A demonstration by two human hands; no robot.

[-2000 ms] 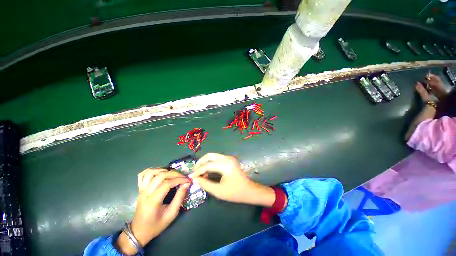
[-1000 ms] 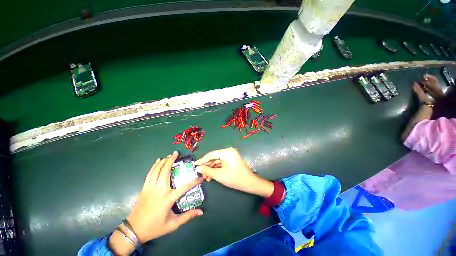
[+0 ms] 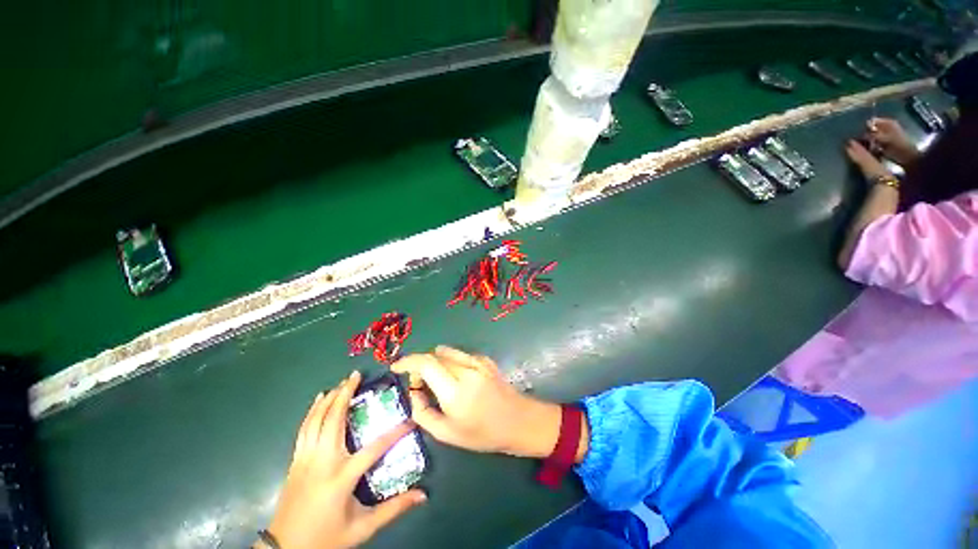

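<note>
A phone unit (image 3: pixel 393 456) lies on the dark green bench mat, green board and bright white area facing up. My left hand (image 3: pixel 327 472) holds it by its sides, thumb near the lower end and fingers along the left edge. My right hand (image 3: pixel 467 402) is at its upper right edge, fingertips bent together just above it; whether they pinch anything is too small to tell. A small pile of red parts (image 3: pixel 382 337) lies just beyond the unit. A larger loose pile of red parts (image 3: pixel 500 279) lies farther right.
A worn whitish ledge (image 3: pixel 268 293) and pale post (image 3: pixel 562 129) border the green conveyor (image 3: pixel 311 172), which carries spaced phone units (image 3: pixel 144 260). Several waiting units (image 3: pixel 766 168) lie near a neighbour's hands and pink sleeve (image 3: pixel 922 252). A dark ribbed tray (image 3: pixel 19 472) stands far left.
The view has shifted. My left hand has moved from the phone's upper area to holding its sides. My right fingertips have moved from over the board to the unit's upper right edge.
</note>
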